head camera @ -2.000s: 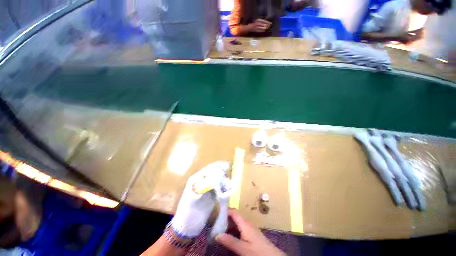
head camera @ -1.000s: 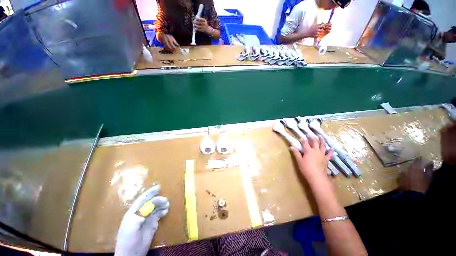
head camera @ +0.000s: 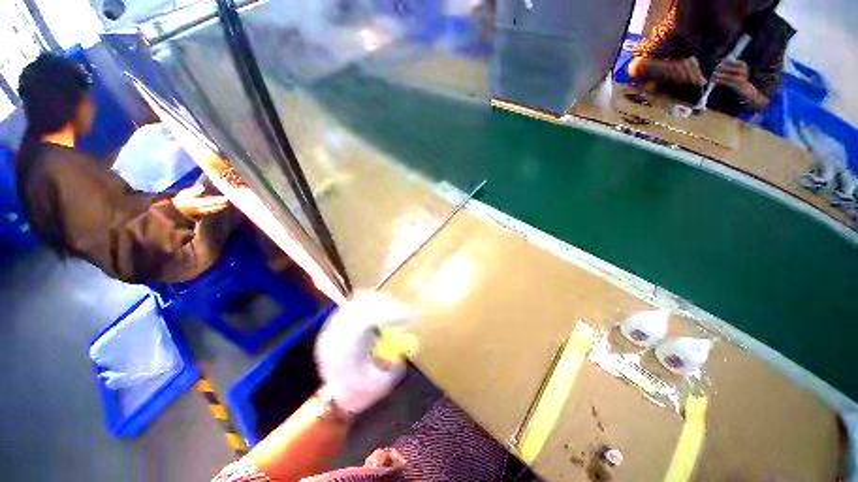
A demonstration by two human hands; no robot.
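My left hand (head camera: 365, 350), in a white knit glove and blurred, is closed around a yellow-handled tool (head camera: 395, 346) beyond the front edge of the bench, over the blue crates. Only a yellow stub of the tool shows. What seems to be my right hand (head camera: 384, 459) shows as a little bare skin at the bottom edge, over my patterned clothing; its grip is hidden. Two white teardrop pieces (head camera: 663, 339) lie near the belt, above a row of small white sticks (head camera: 632, 371). A small pot (head camera: 612, 457) and dark specks lie between two yellow tape strips (head camera: 557, 393).
A green belt (head camera: 649, 212) runs behind the bench. A thin metal rod (head camera: 431, 235) and a clear screen (head camera: 273, 141) stand out at left. Blue crates (head camera: 141, 372) are on the floor. A seated person (head camera: 113, 212) is at left; another person works across the belt.
The view has swung left, and the row of grey parts is out of the picture. My right hand has left that row and is low at the bottom edge. My left hand still holds the yellow-handled tool.
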